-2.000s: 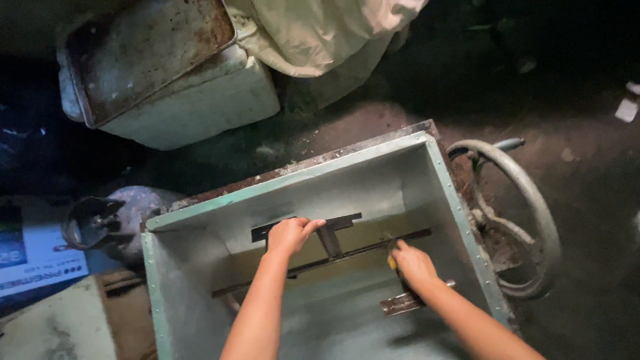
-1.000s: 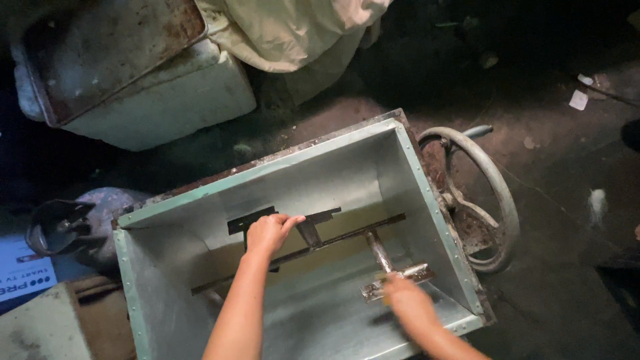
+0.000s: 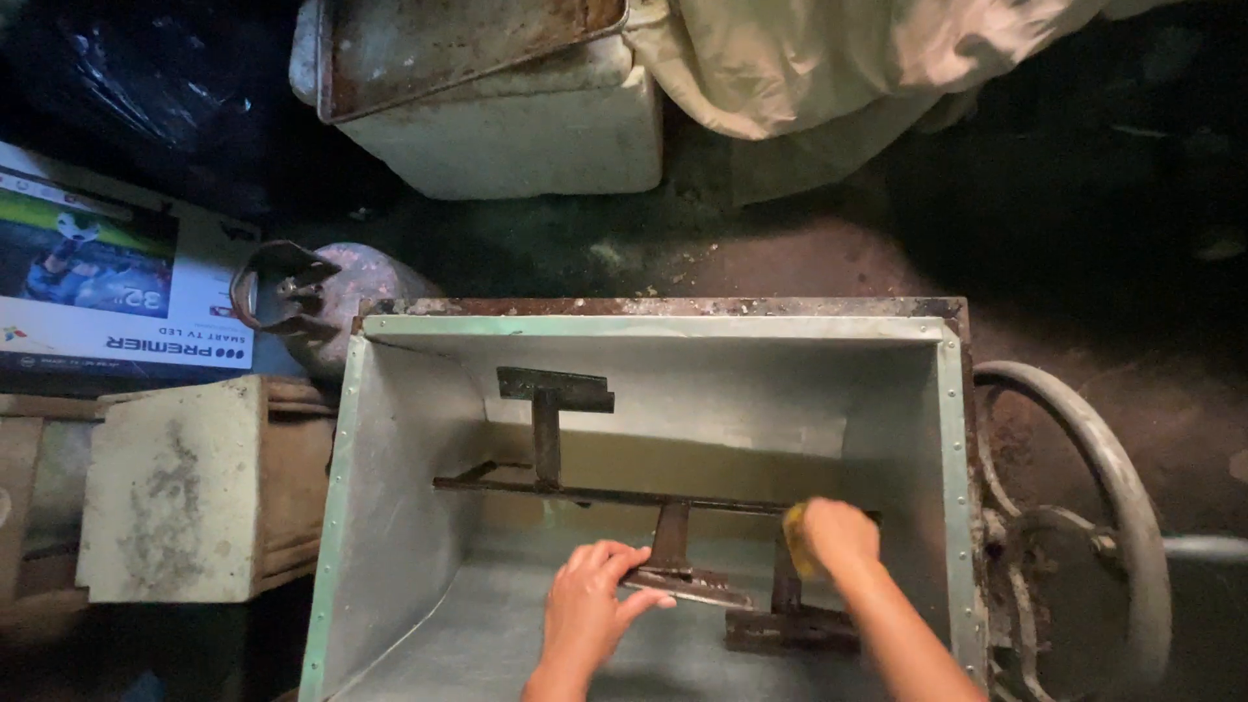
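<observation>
A metal mixing trough (image 3: 409, 585) with riveted edges fills the lower middle of the view. Across its inside runs a dark metal shaft (image 3: 624, 499) bearing several T-shaped paddles; one paddle (image 3: 556, 390) points up at the left. My left hand (image 3: 590, 604) grips the flat end of the middle paddle (image 3: 697, 588) between thumb and fingers. My right hand (image 3: 843, 541) holds a yellow sponge or cloth (image 3: 801, 541) against the right part of the shaft, above the stem of the right paddle (image 3: 790, 629). Yellowish liquid or residue (image 3: 634, 463) shows behind the shaft.
A handwheel (image 3: 1111, 468) stands at the trough's right side. To the left are a gas cylinder (image 3: 375, 283), a printed television carton (image 3: 185, 331) and a worn pale box (image 3: 175, 487). Behind stand a white box (image 3: 517, 136) with a rusty tray (image 3: 458, 49) and a pale cloth sheet (image 3: 780, 68).
The paddles have turned on the shaft. My left hand has gone from the left paddle to the middle one. My right hand has moved from the right paddle up to the shaft. The view has shifted.
</observation>
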